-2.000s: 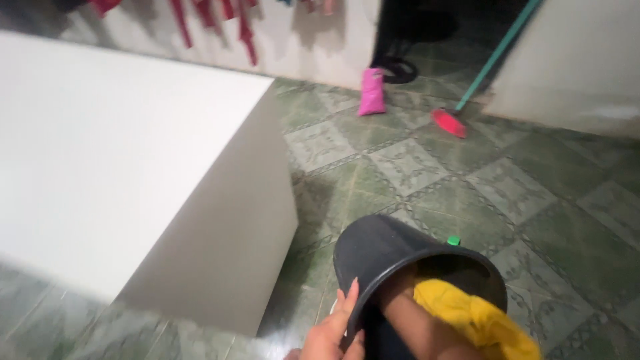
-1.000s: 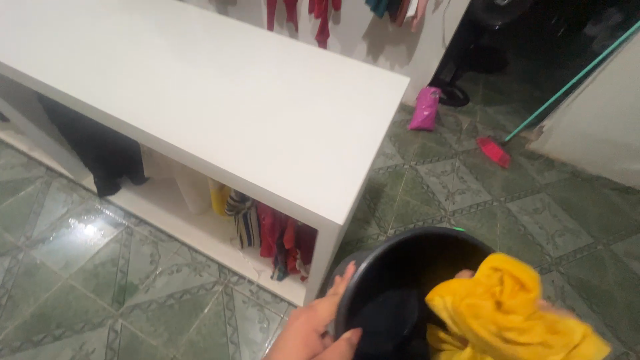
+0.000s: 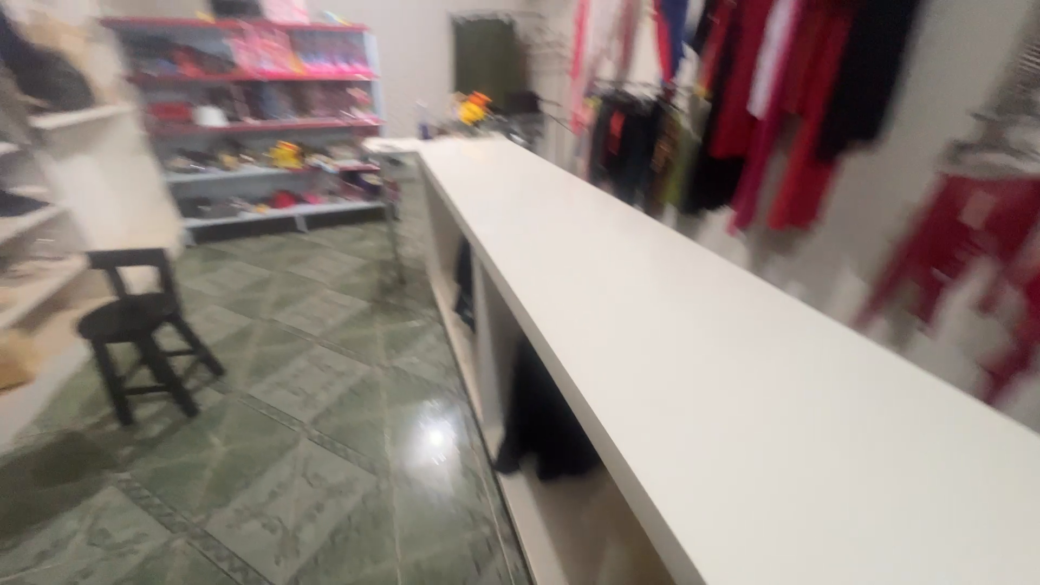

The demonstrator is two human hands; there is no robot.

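Neither my left hand nor my right hand is in the view of now; the bucket and the yellow cloth are out of sight too. A long white counter (image 3: 650, 276) runs from the lower right toward the far wall. Dark cloth (image 3: 540, 422) hangs inside one of the compartments beneath its top. At the counter's far end is a yellow and orange object (image 3: 473, 107), too blurred to name.
A black chair (image 3: 130, 317) stands on the green tiled floor (image 3: 309, 455) at the left. Behind it are shelves of mixed goods (image 3: 260, 126). Red and dark garments (image 3: 804, 122) hang along the right wall. White shelving (image 3: 106, 179) lines the left side.
The view has swung up and left along the counter. My hands, the dark bucket and the yellow cloth, seen a second ago, have left the picture.
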